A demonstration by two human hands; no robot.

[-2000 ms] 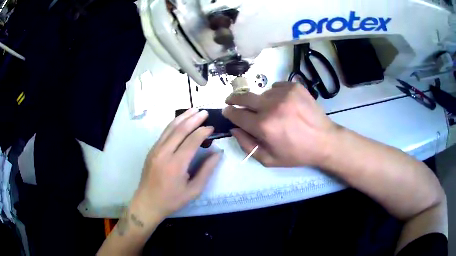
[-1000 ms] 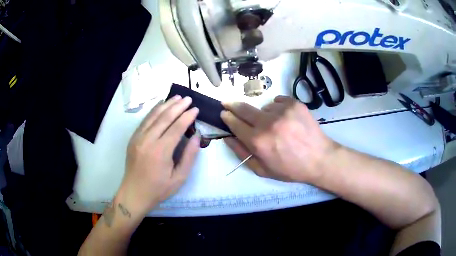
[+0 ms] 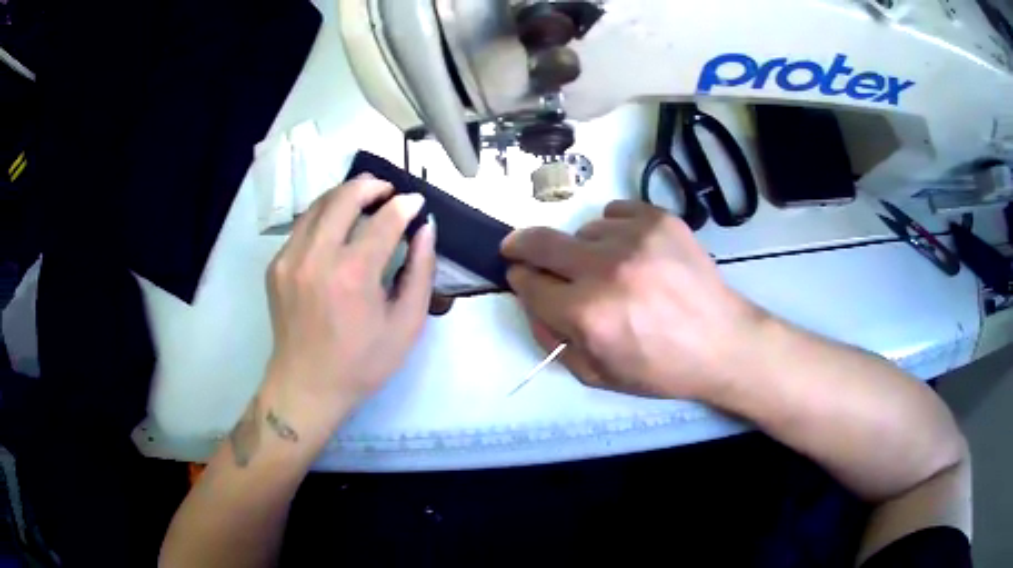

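Note:
A short navy-black fabric strip [image 3: 464, 230] lies slanted on the white table, in front of the presser foot and needle [image 3: 502, 150] and apart from them. My left hand [image 3: 344, 266] grips its upper left part between thumb and fingers. My right hand [image 3: 622, 294] pinches its lower right end; the fingertips cover that end. A thin silvery spike [image 3: 538, 368] sticks out from under my right hand, pointing down-left. A pale edge shows under the strip near my left thumb.
The white sewing machine [image 3: 655, 56] stands across the back. Black-handled shears [image 3: 698, 166], a black phone-like rectangle [image 3: 802, 155] and small red-and-black snips [image 3: 920, 237] lie at right. A beige ribbed block [image 3: 552, 181] sits by the foot. Pale pieces [image 3: 287, 183] and dark cloth [image 3: 211, 122] are at left.
The strip has gone from nearly level to slanted, its left end raised toward the upper left. My left hand has moved up and left with it. My right hand keeps its end.

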